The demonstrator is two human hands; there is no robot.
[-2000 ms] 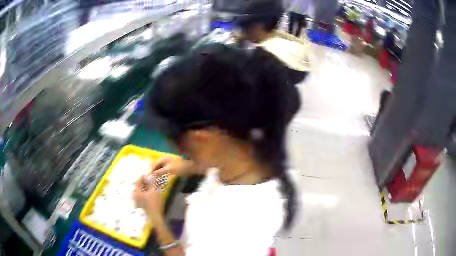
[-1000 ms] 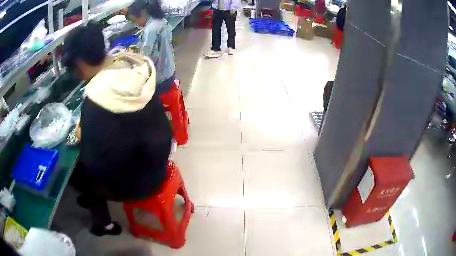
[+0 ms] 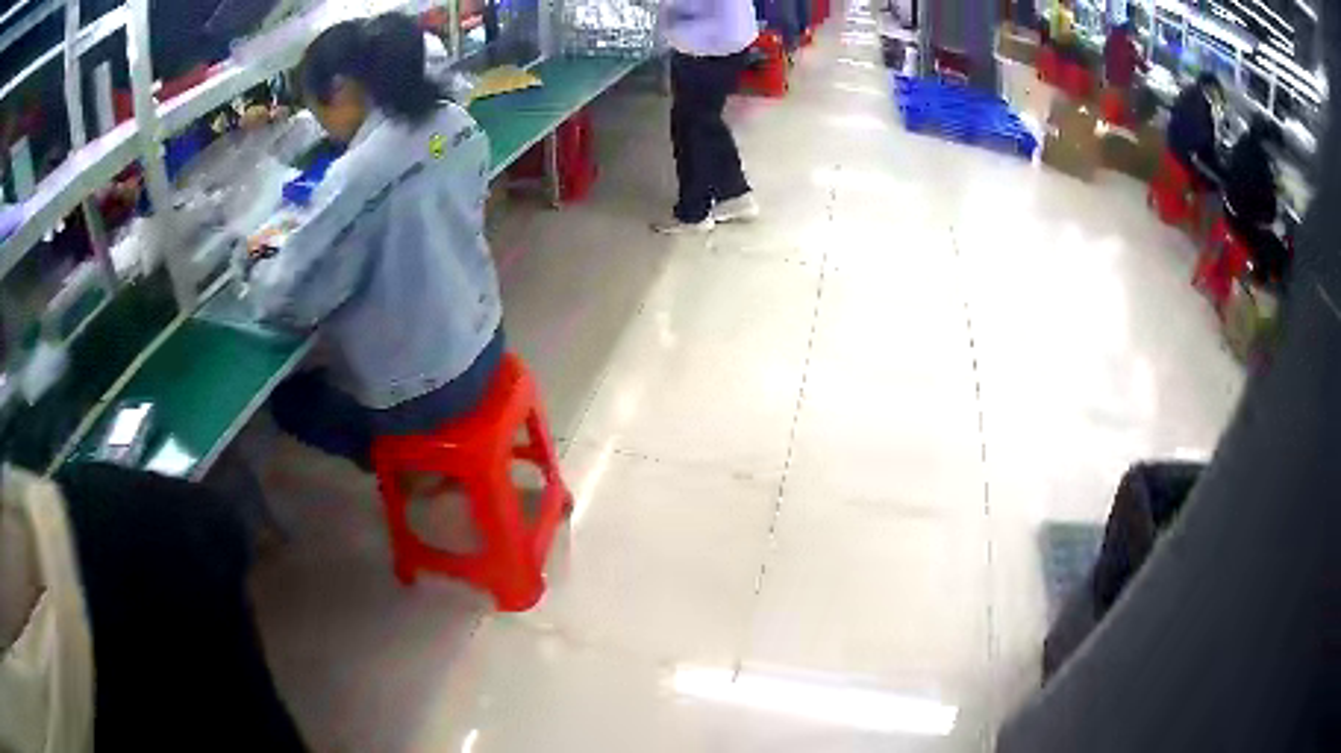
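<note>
Neither of my hands is in the picture. Nearest in front of me is the glossy pale tiled floor (image 3: 706, 486). On the left, a person in a grey-blue jacket (image 3: 397, 265) sits on a red plastic stool (image 3: 493, 486) at a green-topped bench (image 3: 221, 386). A small white item (image 3: 130, 428) lies on the bench's near part. A blue item (image 3: 309, 177) shows on the bench in front of the seated person; its contents are too blurred to tell.
A person in dark clothing (image 3: 169, 618) is at the lower left edge. Another person (image 3: 709, 118) stands ahead beside the bench. A dark grey pillar (image 3: 1250, 544) fills the right edge, a dark object (image 3: 1140, 530) beside it. Blue pallets (image 3: 963, 115) and cartons (image 3: 1071, 140) stand farther off.
The view has moved forward along the aisle. The yellow bin and red box have left the picture. The person in the pale hood is now at the lower left edge, and the standing person appears nearer.
</note>
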